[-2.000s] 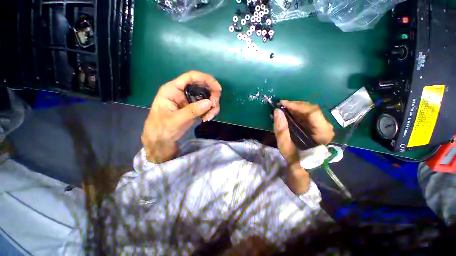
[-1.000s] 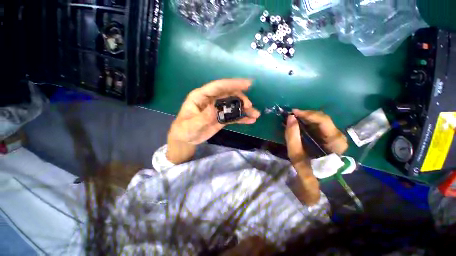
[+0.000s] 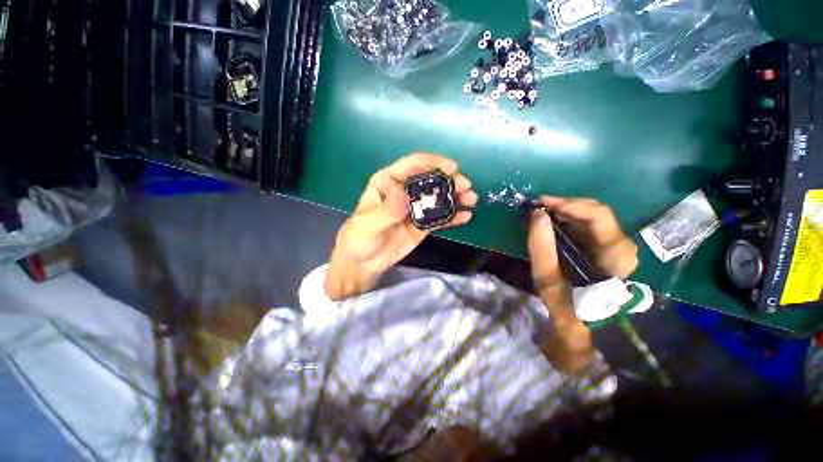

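My left hand (image 3: 388, 212) holds a small black rounded-square housing (image 3: 430, 200) by its edges, its open side with pale metallic parts facing up to the camera. My right hand (image 3: 582, 248) holds a dark dispensing syringe (image 3: 571, 253) like a pen, with a white and green cap (image 3: 602, 299) at its rear near the wrist. The syringe's front end is at a small scatter of white specks (image 3: 510, 194) near the mat's front edge. Whether the tip touches them I cannot tell. The syringe is apart from the housing.
A black compartment tray (image 3: 291, 99) is at left. Black and white rings (image 3: 505, 72), a bag of small parts (image 3: 393, 32) and clear bags (image 3: 690, 45) lie at the back. A black controller (image 3: 799, 149) with a gauge and a whitish packet (image 3: 679, 226) are at right.
My left hand has turned the housing from partly covered by the fingers to open side up, and brought it nearer the specks. My right hand keeps the syringe by the specks. The camera view has shifted left.
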